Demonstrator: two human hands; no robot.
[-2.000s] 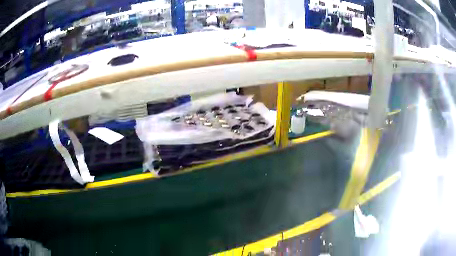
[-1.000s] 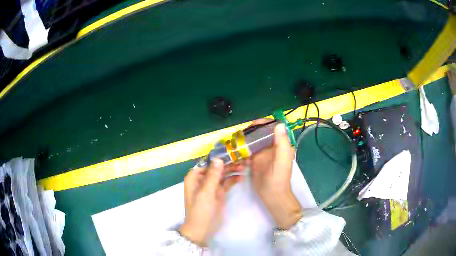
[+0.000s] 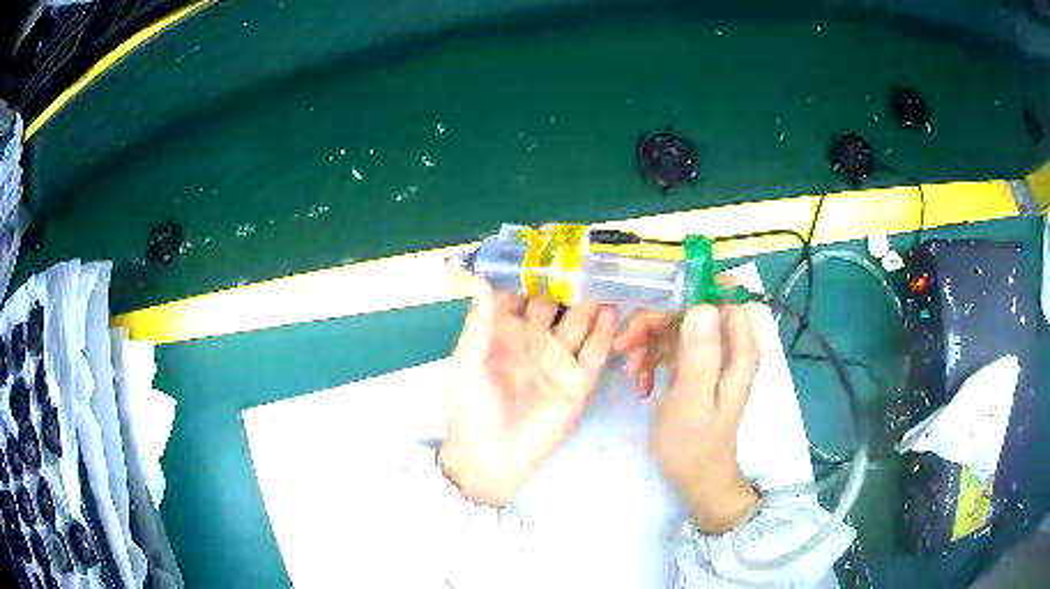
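The glue syringe, a clear barrel with a yellow-amber band, lies nearly level across the view, its needle end to the left. My left hand is palm up below the front half, its thumb and fingertips at the barrel; part of the fingers is hidden behind it. My right hand grips the rear end at the green cap, thumb in front. Both hands are bare. The white work sheet lies beneath them. A thin black cable runs along the barrel.
Black round parts are spread on the green belt, beyond the yellow strip. Lined trays of black discs stand at left. At right are the glue-spotted controller, a white wipe and the looping pale air hose.
The view has shifted over the bench. My left hand has turned palm up and opened more below the syringe's front. My right hand has shifted back to the cap. The syringe lies more level.
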